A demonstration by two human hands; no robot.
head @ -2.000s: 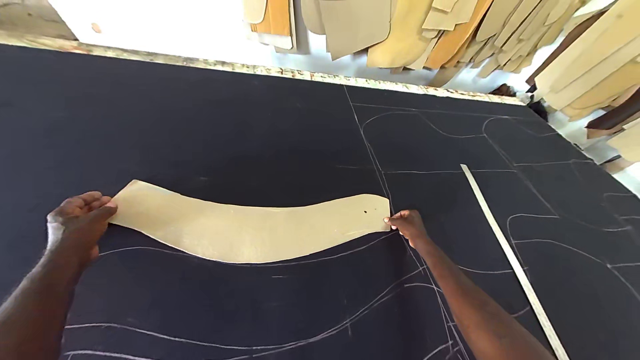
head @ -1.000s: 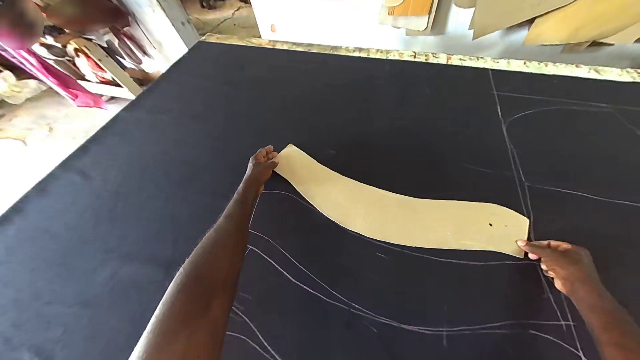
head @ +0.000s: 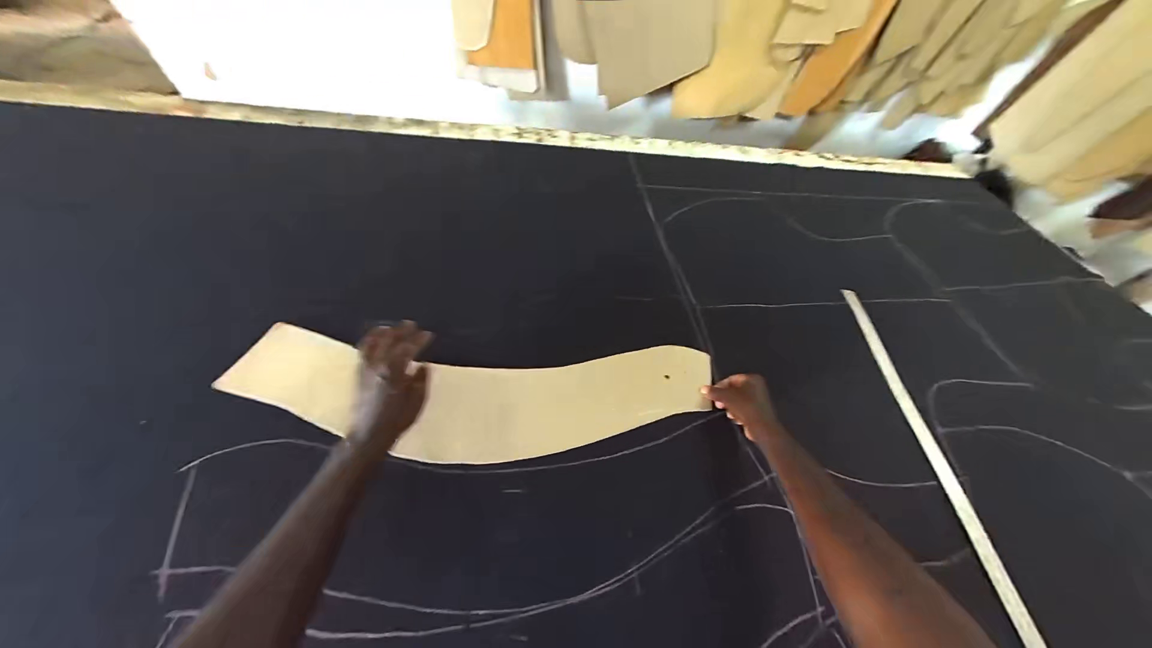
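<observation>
A curved tan pattern piece (head: 531, 405), probably card, lies on dark navy fabric (head: 504, 234) marked with pale chalk lines. Its right end, which has a small hole near it, is pinched between the thumb and fingers of my right hand (head: 742, 402). My left hand (head: 391, 373), blurred, is over the left half of the piece with its fingers apart; whether it touches the surface cannot be told. A chalked curve runs just below the lower edge of the piece. Part of the piece is hidden behind my left hand and wrist.
A long pale straight ruler (head: 936, 450) lies slantwise on the fabric, right of my right forearm. Along the far side runs the table's light, stained edge (head: 540, 135). Beyond it hang several tan, grey and orange pattern pieces (head: 648, 45), with more at the far right (head: 1071, 108).
My left hand has left the left end of the pattern piece and moved right along it. My right hand remains at the right end. The view swung left, then back right.
</observation>
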